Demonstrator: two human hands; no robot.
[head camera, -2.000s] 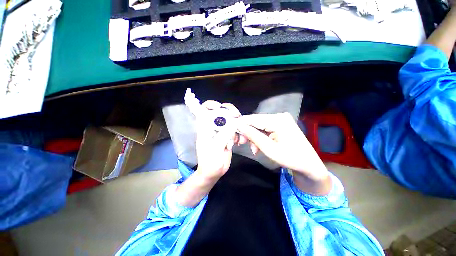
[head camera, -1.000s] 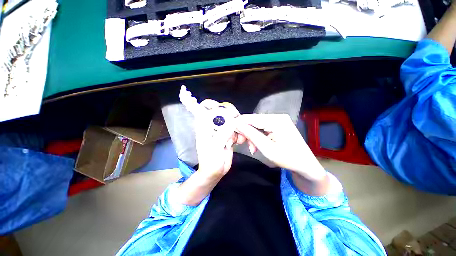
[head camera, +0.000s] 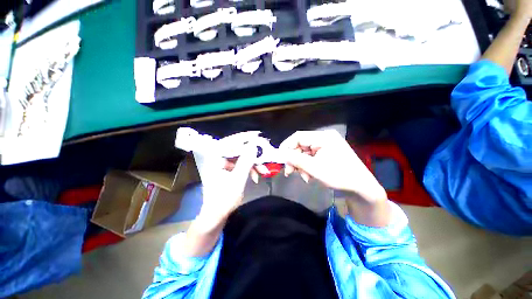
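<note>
My left hand (head camera: 219, 181) is above my lap and holds a watch head (head camera: 260, 152), pale with a small dark disc. A white strap (head camera: 195, 141) extends from it to the left, over my left fingers, with a wider end. My right hand (head camera: 326, 163) is close to the right of the watch head, its thumb and fingertips pinched at the head's right side. What the fingertips grip is too small and overexposed to tell. The black foam tray (head camera: 233, 91) on the bench holds rows of watches with white bands.
White paper with thin strips (head camera: 414, 35) lies right of the tray; another with a strip pile (head camera: 36, 111) lies far left. The green bench (head camera: 105, 76) edge is beyond my hands. An open cardboard box (head camera: 125, 201) is lower left. A neighbour's blue sleeve (head camera: 490, 146) is at right.
The view has tilted up, showing more of the tray. My left hand has turned, so the strap now points left and shows more of its length. The hands still meet at the watch head.
</note>
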